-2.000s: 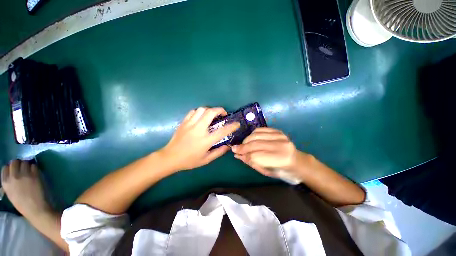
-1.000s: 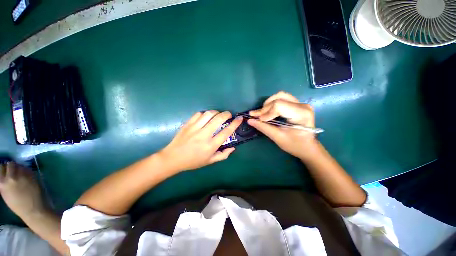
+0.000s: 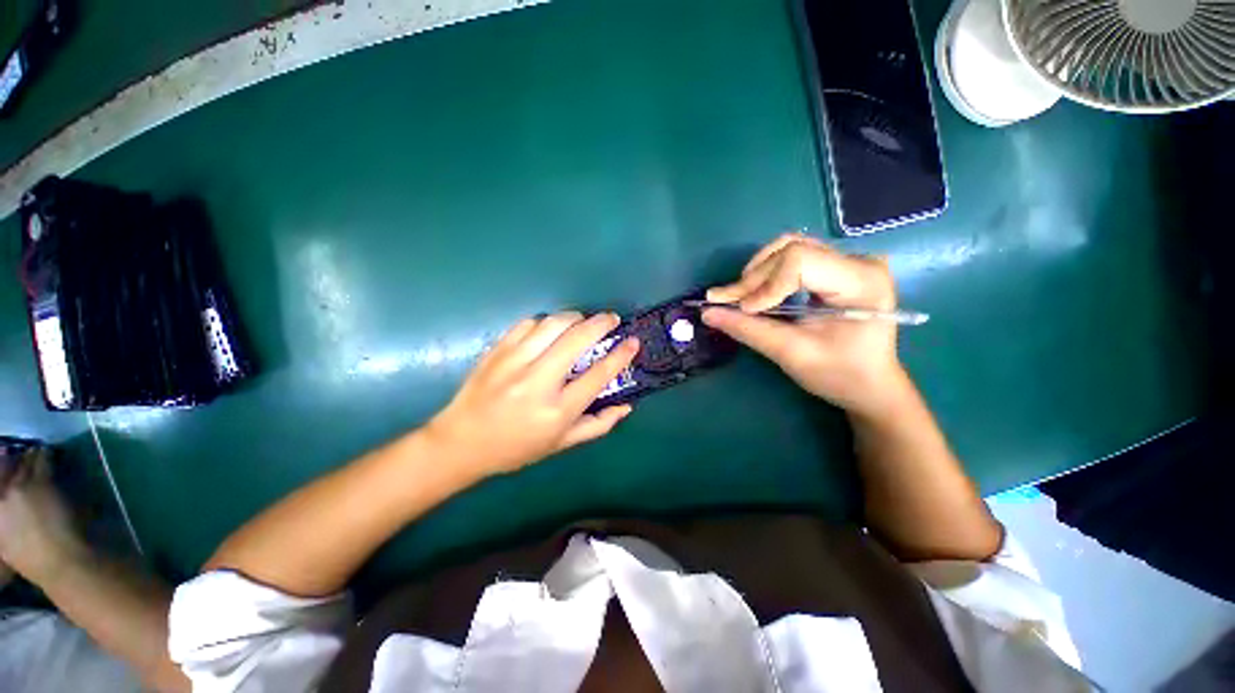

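Observation:
A black handset unit [image 3: 658, 355] lies tilted on the green bench top, its right end higher in the picture. A round white disc [image 3: 681, 330] shows near its right end, and pale marks show beside my fingers. My left hand [image 3: 531, 393] holds the handset's left part, with fingers spread over it. My right hand [image 3: 817, 314] grips a thin silver pen-like tool [image 3: 867, 316] between thumb and fingers. The tool's front end is at the upper right edge of the handset; its exact contact is too small to tell.
A dense stack of black handset units [image 3: 133, 298] stands at left. A large black smartphone [image 3: 883, 133] and a white desk fan [image 3: 995, 68] are at upper right. A worn pale strip [image 3: 257, 54] curves across the upper left. Another person's hand [image 3: 38, 515] is at lower left.
My right hand first came up from the handset's lower edge to its top, then shifted right with the tool. The white disc, covered a second ago, shows again. My left hand has barely moved.

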